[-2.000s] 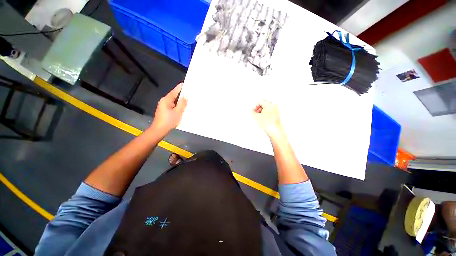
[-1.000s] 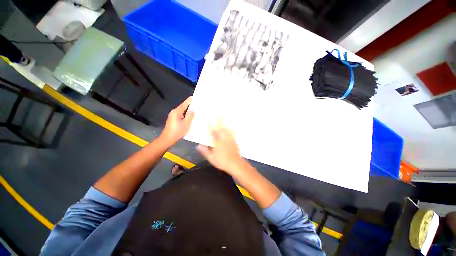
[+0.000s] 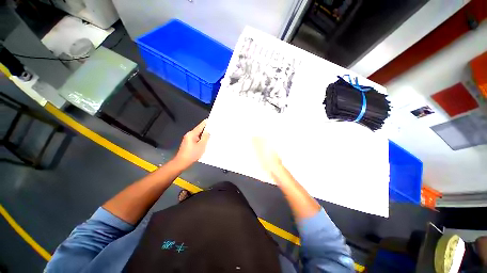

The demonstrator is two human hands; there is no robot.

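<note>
The white work board (image 3: 320,160) lies in front of me. My left hand (image 3: 193,145) grips its near left edge, thumb on top. My right hand (image 3: 267,154) is over the near part of the board, blurred and washed out against the white, so its fingers cannot be made out. A bundle of black strips (image 3: 347,105) lies on the board's far right side, with a blue tie (image 3: 363,106) around its middle. A smudged grey-black patch (image 3: 261,74) marks the board's far left part.
A blue bin (image 3: 184,58) stands beyond the board's left edge, another blue bin (image 3: 406,173) at its right end. A green-topped stool (image 3: 99,80) stands at the left. A yellow roll (image 3: 449,255) is at the lower right. Yellow lines (image 3: 115,141) cross the grey floor.
My right hand has moved from the board's near edge beside my left hand to the right and further onto the board. My left hand stays on the edge. The view has shifted slightly.
</note>
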